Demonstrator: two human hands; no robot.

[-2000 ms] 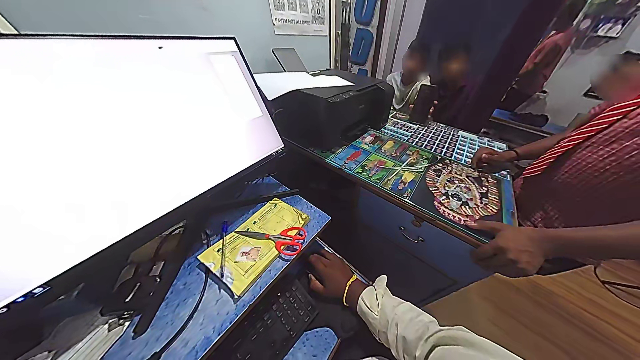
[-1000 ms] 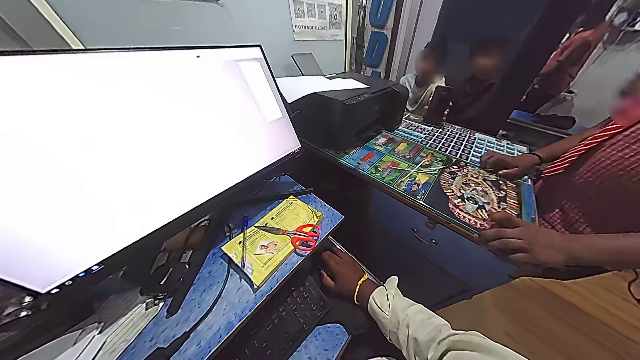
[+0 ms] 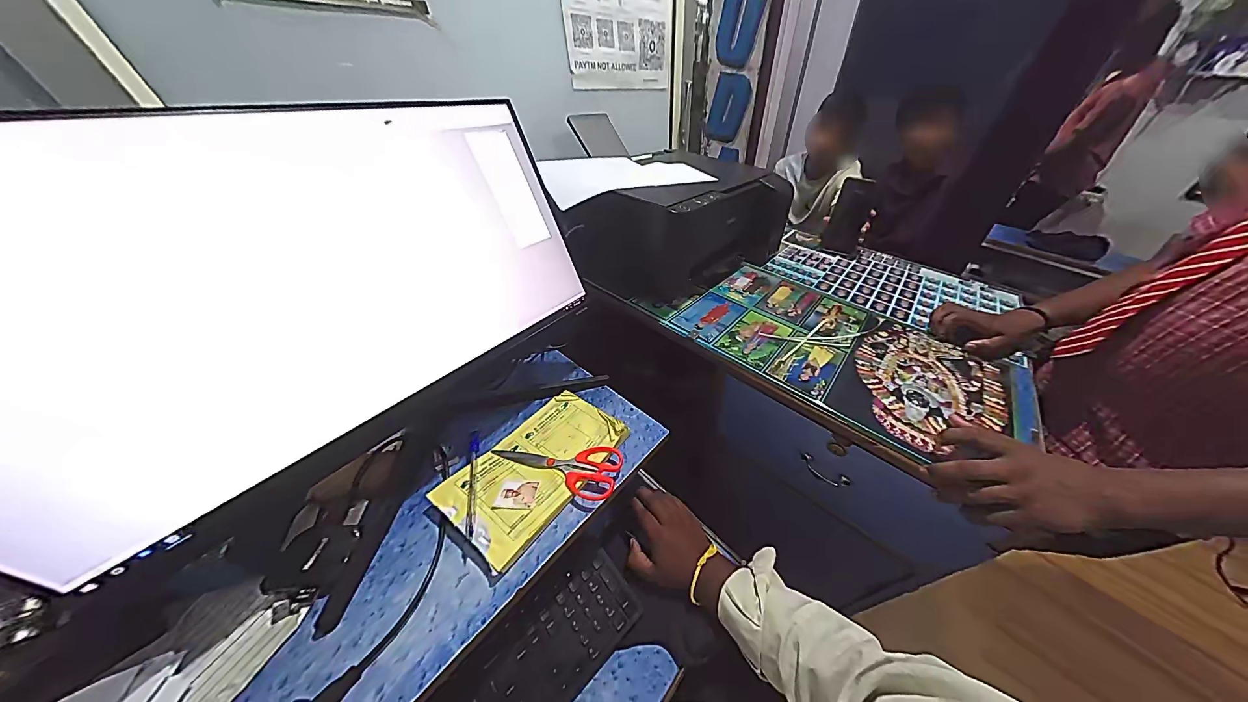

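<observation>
My right hand (image 3: 669, 539), with a yellow thread at the wrist and a cream sleeve behind it, lies palm down just right of a black keyboard (image 3: 561, 624). What is under its palm is hidden in shadow. My left hand is out of view. Above the keyboard, on a blue speckled desk surface (image 3: 390, 595), lies a yellow printed packet (image 3: 561, 424). Red-handled scissors (image 3: 592, 472) rest across it, next to a blue pen (image 3: 472, 487) and a small photo (image 3: 517, 494). A large monitor (image 3: 273, 322) with a mostly white screen stands at the left.
A black printer (image 3: 673, 224) with white paper (image 3: 624, 175) on top stands behind. To its right, a counter covered with photo prints (image 3: 780, 331) bears both hands of another person (image 3: 1033, 487) in a striped tie. Two people sit beyond. Cables and papers (image 3: 205, 653) lie lower left.
</observation>
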